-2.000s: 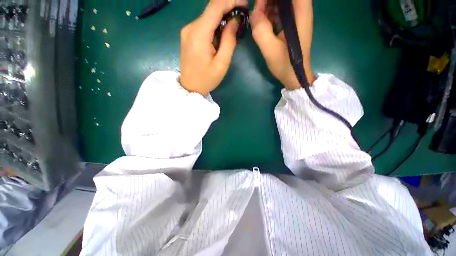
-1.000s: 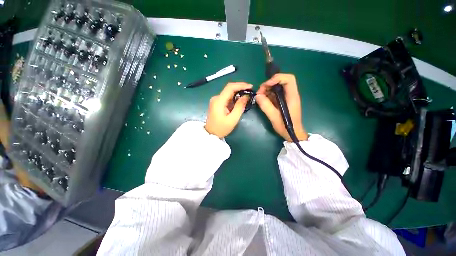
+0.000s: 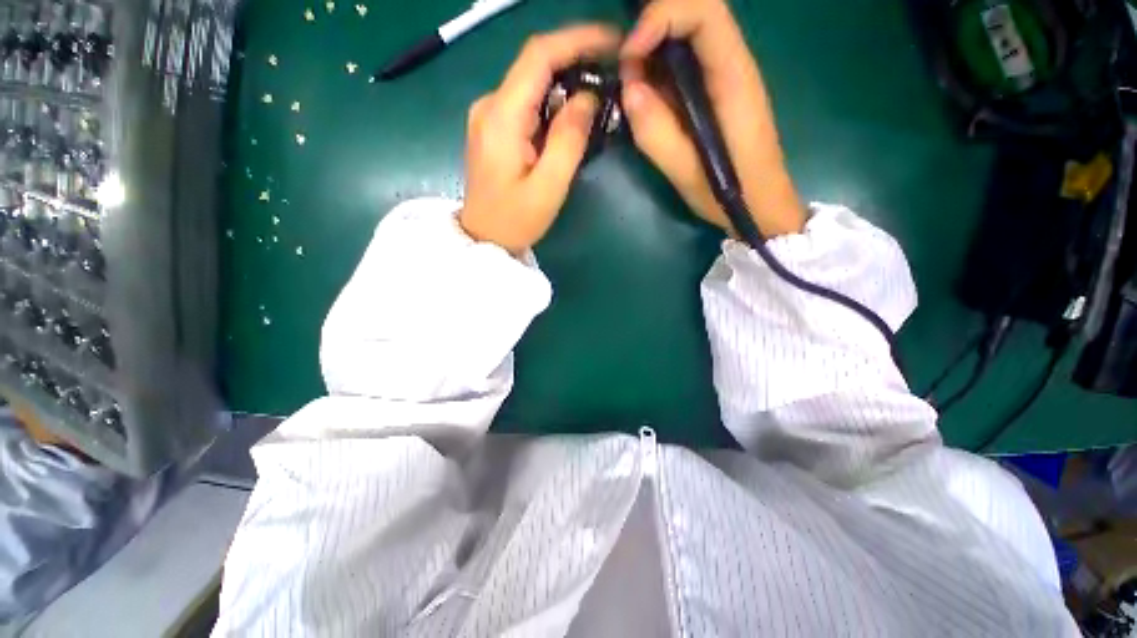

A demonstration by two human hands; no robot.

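Observation:
My left hand (image 3: 521,156) holds a round black electronic unit (image 3: 584,100) between thumb and fingers, near the top edge of the view. My right hand (image 3: 723,119) is just right of it and holds a soldering iron (image 3: 702,119) by its black handle. The iron's tip is out of the picture above. The right fingertips are close to the unit and blurred; whether they touch it I cannot tell. The iron's black cord (image 3: 823,292) runs over the right sleeve.
Clear blister trays (image 3: 162,249) stand stacked at the left. Pale specks (image 3: 299,106) lie beside them. A marker pen (image 3: 430,47) lies above my left hand. At the right are a black box (image 3: 1016,237) with a yellow patch, a black round-opening frame (image 3: 954,75) and cables.
The view has shifted down towards my body since one second ago, so the bench's far edge and the iron's tip have left it. Both hands still hold the unit and the iron.

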